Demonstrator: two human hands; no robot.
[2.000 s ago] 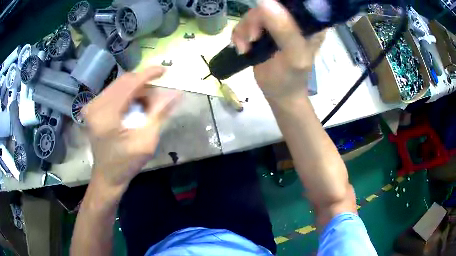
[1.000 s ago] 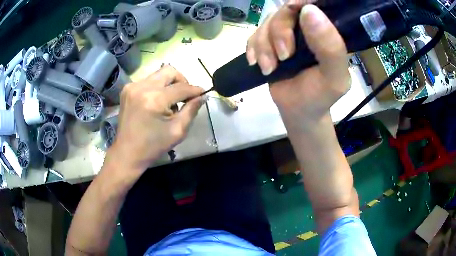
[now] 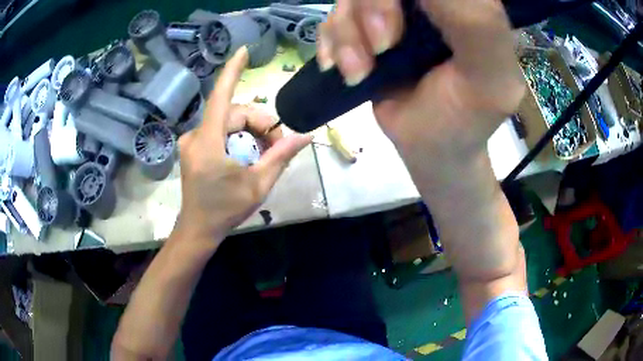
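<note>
My right hand is closed around a thick black electric screwdriver, tilted with its nose toward my left hand. Its thin bit shows only as a short dark line near my left fingertips. My left hand is held over the bench with its index finger raised and thumb stretched toward the bit. A small round pale part with dark dots shows between the left fingers and palm, seemingly held there. A hand screwdriver with a pale yellow handle lies on the bench beyond.
Grey fan housings are heaped at the left and back. An open cardboard box of green circuit boards stands at the right. A red plastic stool is on the green floor. A black cord hangs across the right.
The left index finger has lifted and the hand has opened, showing the round pale part. The black screwdriver's nose has moved slightly left and up. The view has shifted.
</note>
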